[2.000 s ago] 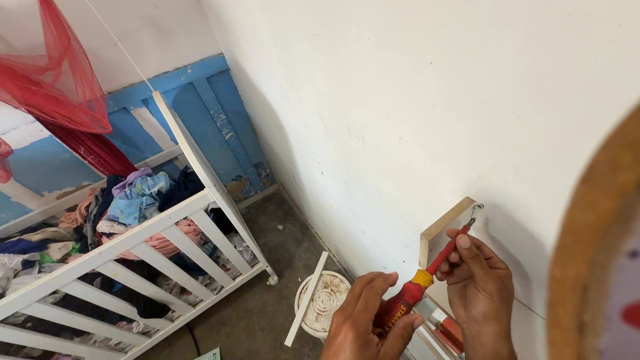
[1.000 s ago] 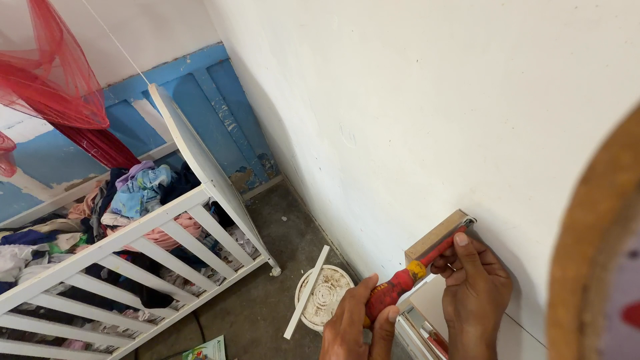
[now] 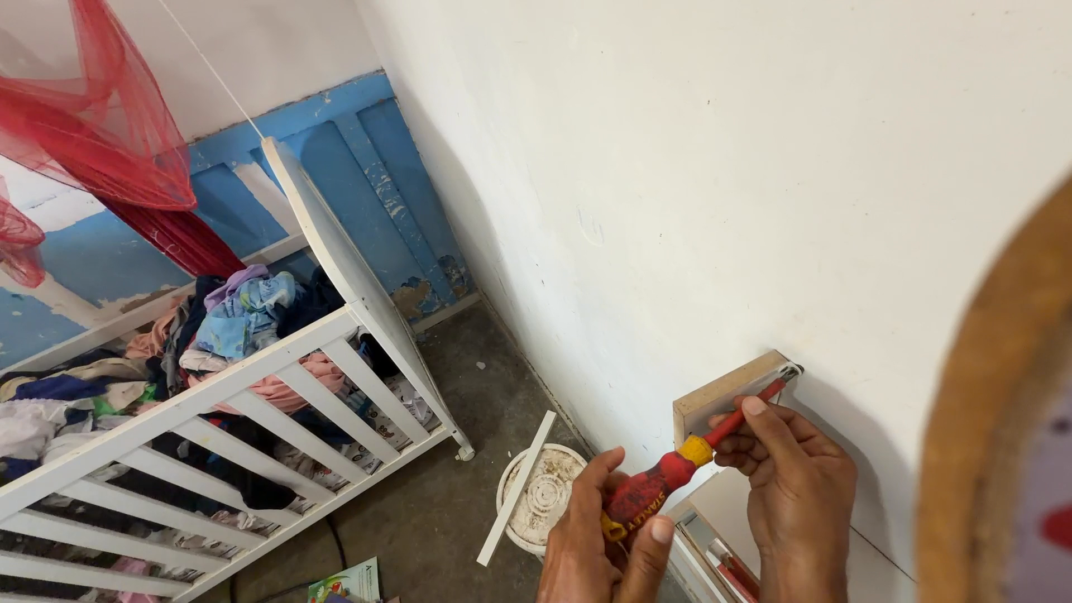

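Note:
My left hand (image 3: 599, 536) is closed around the red and yellow handle of a Stanley screwdriver (image 3: 649, 492). The fingers of my right hand (image 3: 791, 477) pinch its red insulated shaft. The tip reaches a small dark metal piece (image 3: 791, 370) at the upper right corner of a wooden panel (image 3: 729, 389), beside the white wall. Below the hands lies an open white compartment (image 3: 699, 540) with a red-handled item (image 3: 737, 578) in it.
A white slatted crib (image 3: 280, 368) full of clothes (image 3: 243, 314) stands at left. Near the wall sits a round white lid (image 3: 544, 498) with a white strip (image 3: 515, 490) across it. Red netting (image 3: 126, 126) hangs upper left. A blurred wooden rim (image 3: 976, 402) blocks the right side.
The wooden panel's broad face shows more than two seconds ago. Both hands remain on the screwdriver, its tip still by the panel's corner.

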